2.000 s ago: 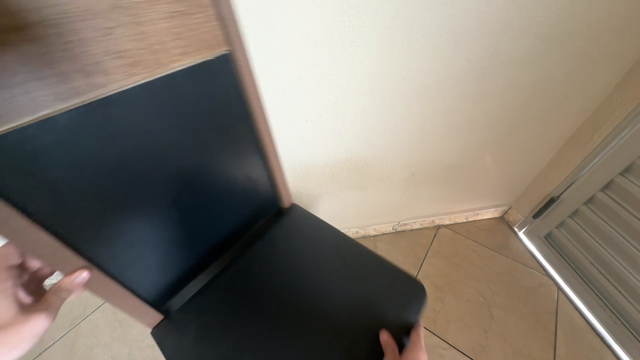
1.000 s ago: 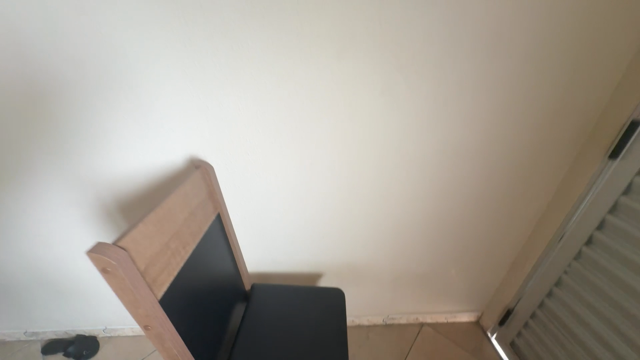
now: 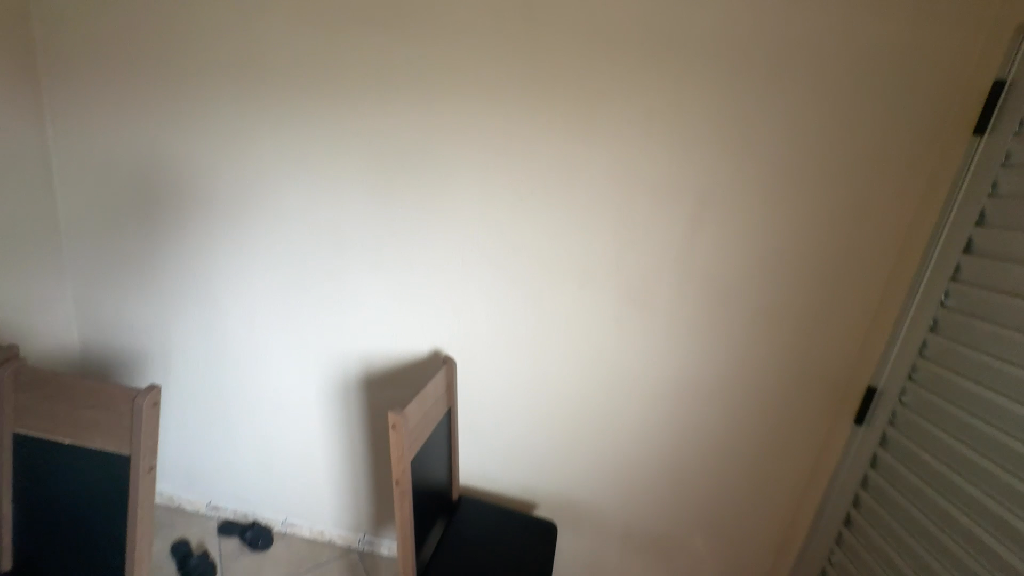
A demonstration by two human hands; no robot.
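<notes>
Neither of my hands shows in the head view now. A chair with a wooden frame and black backrest panel stands near the wall at the lower middle, its black seat facing right and cut off by the bottom edge. At the lower left is the backrest of a second, similar wooden chair, with a black panel below its top rail. Its seat is out of view.
A pale wall fills most of the view. Black sandals lie on the tiled floor between the chairs. On the right is a slatted metal door with black hinges.
Two seconds ago both hands were at the chair, one by its backrest frame and one at the seat edge; now they are out of view. The view has risen and shifted left, showing a second chair.
</notes>
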